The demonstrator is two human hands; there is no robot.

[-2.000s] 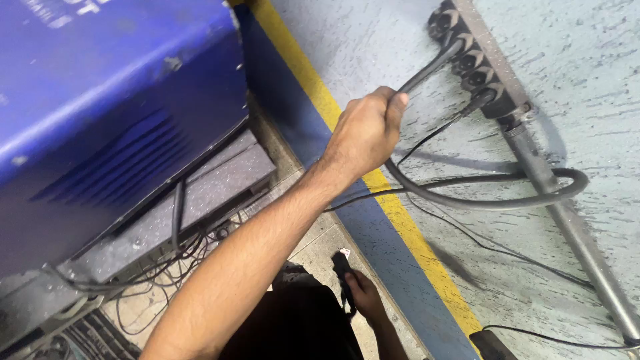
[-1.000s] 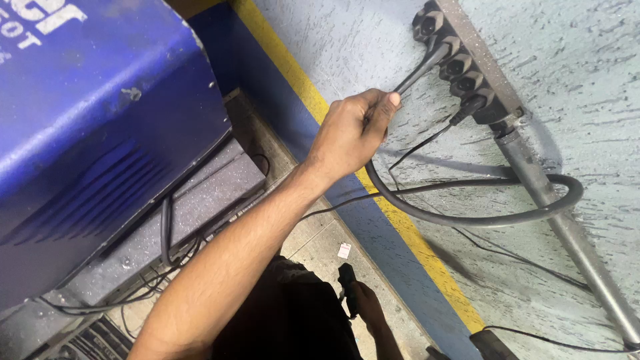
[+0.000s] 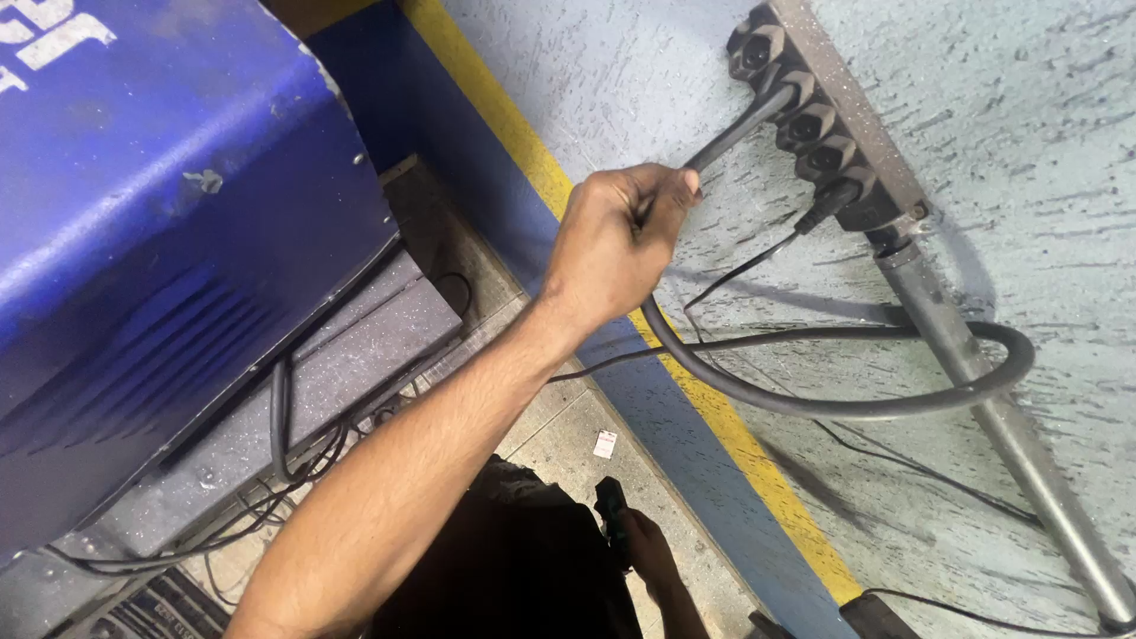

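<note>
My left hand (image 3: 621, 235) grips a thick black cable (image 3: 745, 129) between thumb and fingers. One end of this cable is plugged into a wall-mounted strip of black sockets (image 3: 806, 129); below my hand it loops around a grey metal conduit (image 3: 1012, 426). A thinner cord's black plug (image 3: 830, 202) sits in the strip's lowest socket. Low in the view, my right hand (image 3: 648, 546) holds a dark handheld object (image 3: 612, 510) with a bit of green, too shadowed to identify.
A scuffed blue metal machine housing (image 3: 177, 266) with vents stands at left on a grey metal base (image 3: 382, 346). Loose black cables (image 3: 204, 546) tangle below it. A small white card (image 3: 604, 444) lies on the tiled floor. Blue and yellow bands (image 3: 497, 98) run along the wall.
My left hand keeps its grip on the cable. The dark object in my right hand has moved down, away from the white card. The view has shifted slightly.
</note>
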